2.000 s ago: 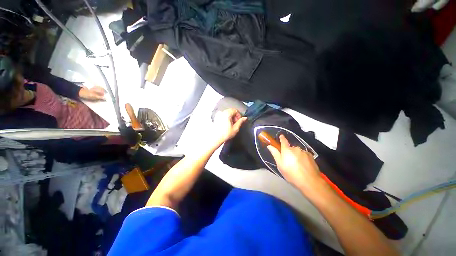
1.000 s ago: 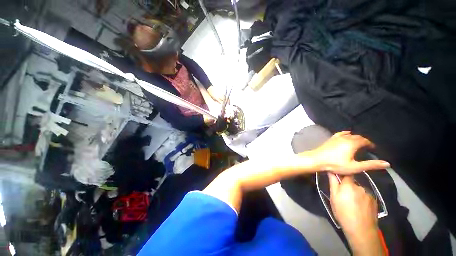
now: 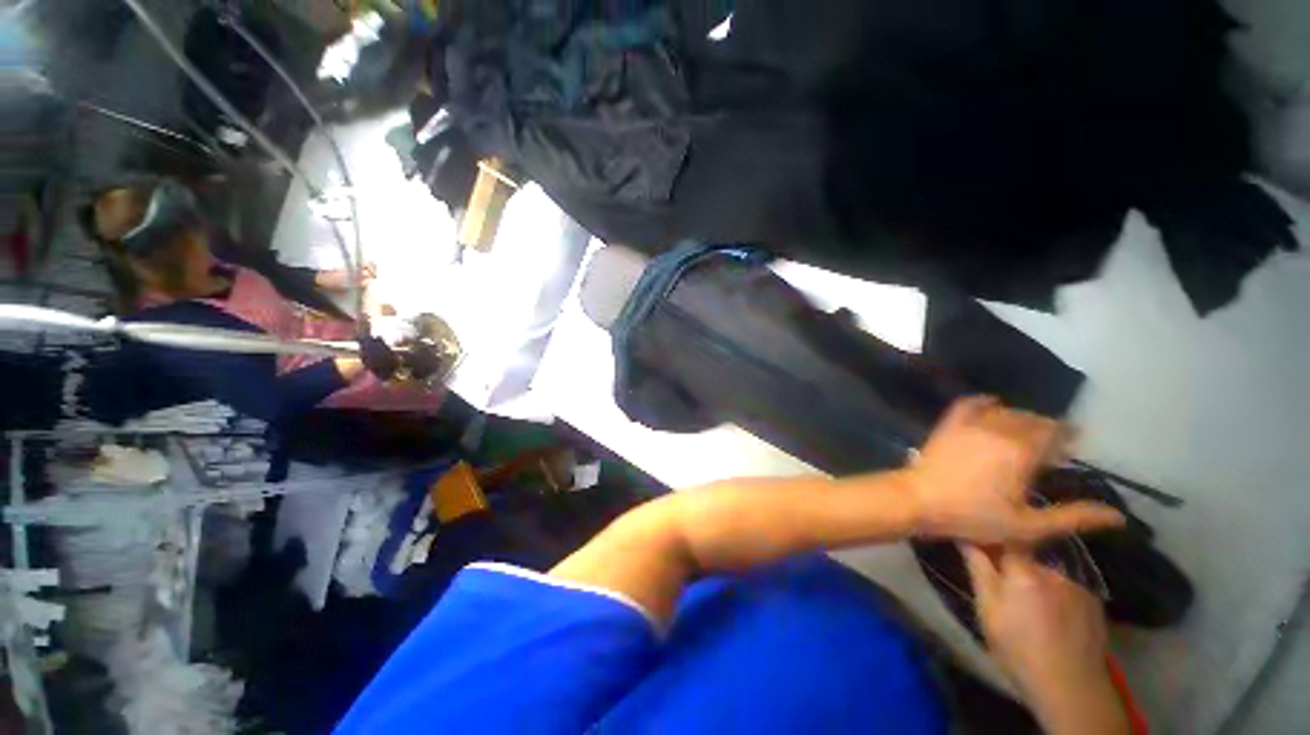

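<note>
A black garment piece [image 3: 776, 345] with a blue-teal edge lies lengthwise over a narrow padded board, whose grey rounded end [image 3: 609, 284] shows at the left. My right hand [image 3: 1046, 618] is closed around the handle of the steam iron [image 3: 1095, 557] at the right part of the cloth. The iron is mostly hidden by my hands; some of its pale rim shows. My left hand [image 3: 991, 471] is over the iron, just above my right hand, slightly blurred, with fingers apart and nothing seen in it.
A large black garment heap [image 3: 977, 144] covers the far side of the white table [image 3: 1178, 373]. A wooden block [image 3: 487, 206], a white sheet [image 3: 535, 273] and a second iron [image 3: 428, 349] are at the left, beside a person in a pink apron [image 3: 273, 305]. A red-orange hose [image 3: 1129, 698] runs from my iron.
My left hand has left the garment's left end and moved right, over the iron. The iron in my right hand has moved right along the cloth, uncovering its left part.
</note>
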